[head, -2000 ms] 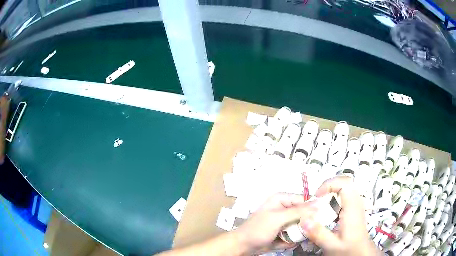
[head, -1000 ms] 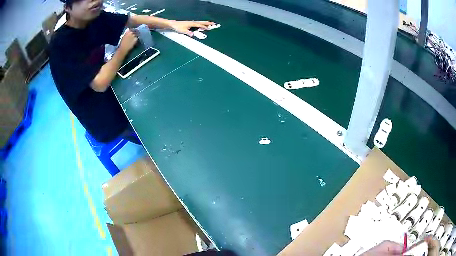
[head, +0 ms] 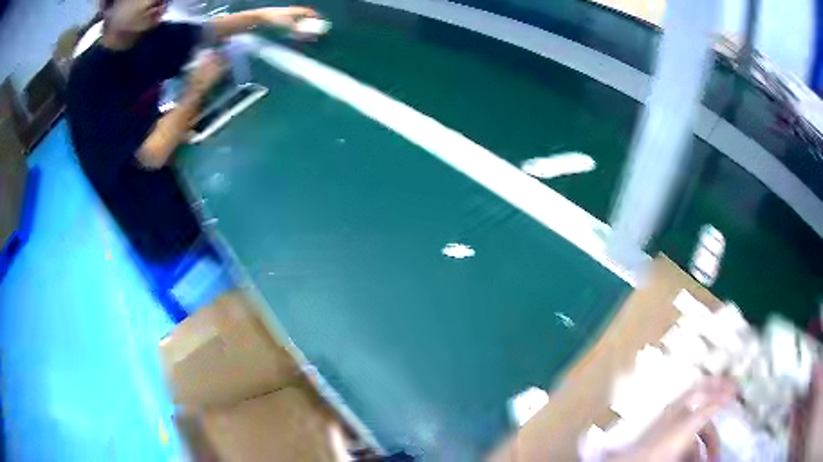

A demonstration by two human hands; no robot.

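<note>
The view is blurred. My left hand (head: 690,417) is low at the right, over the bright heap of white square pieces (head: 657,374); what its fingers hold cannot be made out. A skin-coloured patch at the right rim, cut off by the edge, looks like my right hand (head: 806,420); its fingers do not show clearly. Cream plastic housings (head: 783,352) stand close together beside the heap. Heap and housings lie on the brown cardboard sheet (head: 577,379).
A person in a dark shirt (head: 126,117) sits at the far left, one hand on a white piece (head: 311,27). A smartphone (head: 228,113) lies nearby. White oblong plates (head: 559,165) lie on the green belt. A metal post (head: 654,144) rises by the cardboard. An open carton (head: 257,383) is lower left.
The view has swung left since the first frame, moving my hands to the lower right. Since the second frame, the other person's outstretched hand has drawn back, and more of my left hand shows.
</note>
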